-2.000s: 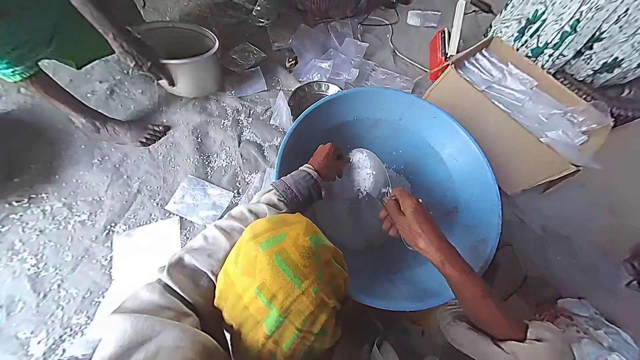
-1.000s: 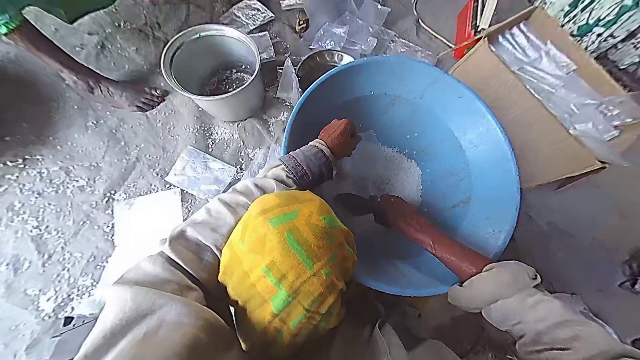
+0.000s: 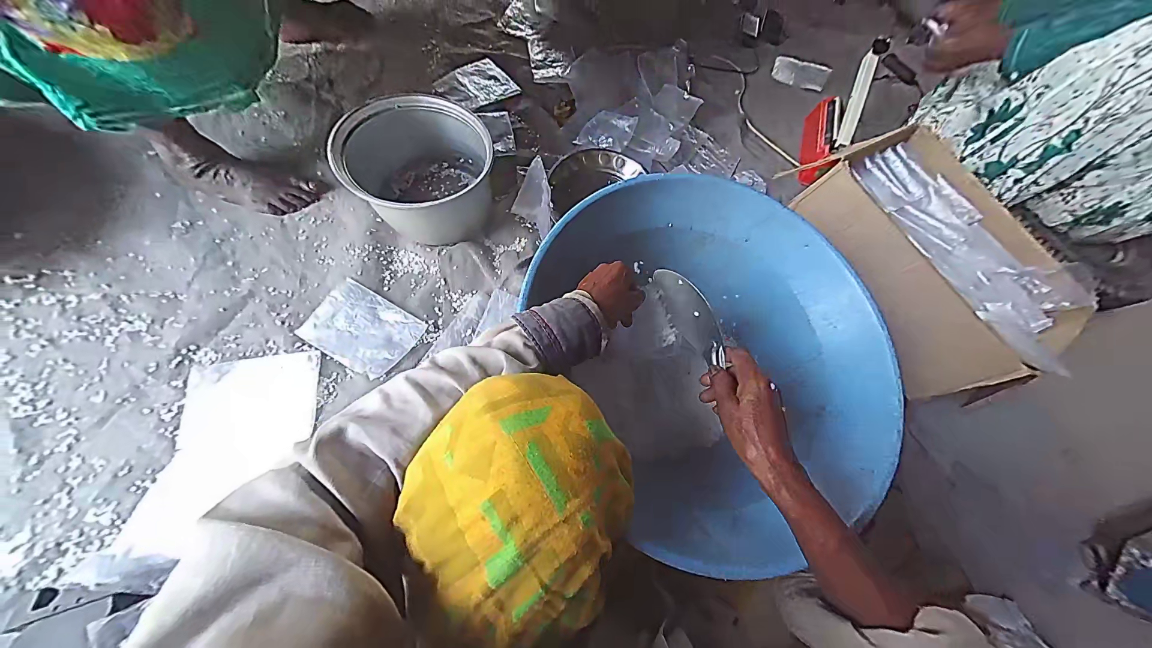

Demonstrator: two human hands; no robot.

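Note:
A wide blue plastic basin (image 3: 810,297) holds white granular material (image 3: 661,405). Over its left part, my left hand (image 3: 614,292) is closed on what looks like the edge of a clear plastic bag (image 3: 655,328), which is hard to tell from the granules. My right hand (image 3: 751,409) grips the handle of a metal scoop (image 3: 688,310), whose bowl is tilted beside my left hand, above the granules. A yellow and green head covering (image 3: 522,504) blocks the view of the basin's lower left side.
A grey metal pot (image 3: 432,211) and a steel bowl (image 3: 621,165) stand behind the basin. At right, a cardboard box (image 3: 900,306) holds clear plastic bags (image 3: 972,243), near a red device (image 3: 817,139). Other people are at upper left and right. Plastic sheets and white grains litter the floor.
My right hand has raised the scoop from the granules toward my left hand since one second ago. The hand that was at the grey pot two seconds ago has gone from it.

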